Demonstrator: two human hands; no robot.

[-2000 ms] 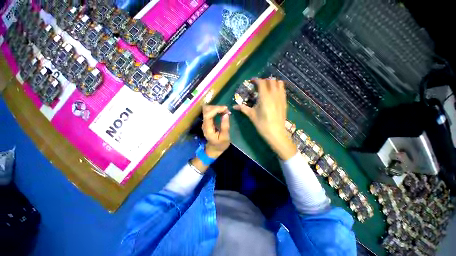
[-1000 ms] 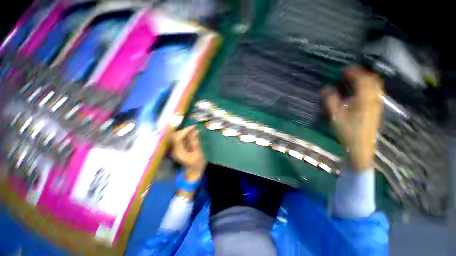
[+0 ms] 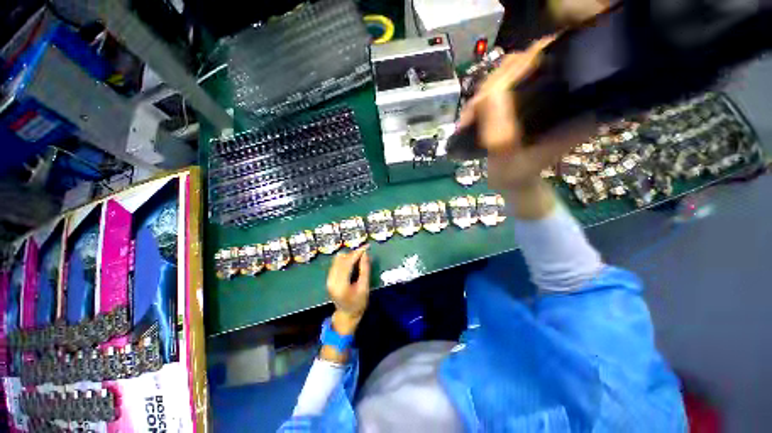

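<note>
A row of circuit board assemblies (image 3: 381, 224) lies across the green mat. My left hand (image 3: 349, 283) is at the near side of the row's middle, thumb and finger raised close to a board. Whether it holds a small piece cannot be told. My right hand (image 3: 508, 118) is raised right of the screw feeder (image 3: 417, 101), blurred, with its fingers around a large black body that looks like the electric screwdriver (image 3: 559, 89). The tool's lower end is beside the feeder's front. Small white loose pieces (image 3: 402, 271) lie at the near bench edge.
A blister tray of dark parts (image 3: 288, 165) lies behind the row, with another clear tray (image 3: 296, 55) farther back. Massed boards (image 3: 660, 152) are at right. The printed carton (image 3: 144, 389) with boards is at left. A skin-coloured patch shows at top right.
The view has swung right, showing the feeder. My right hand has left the row and now is around the black tool. My left hand has moved from the carton's edge to the row's middle.
</note>
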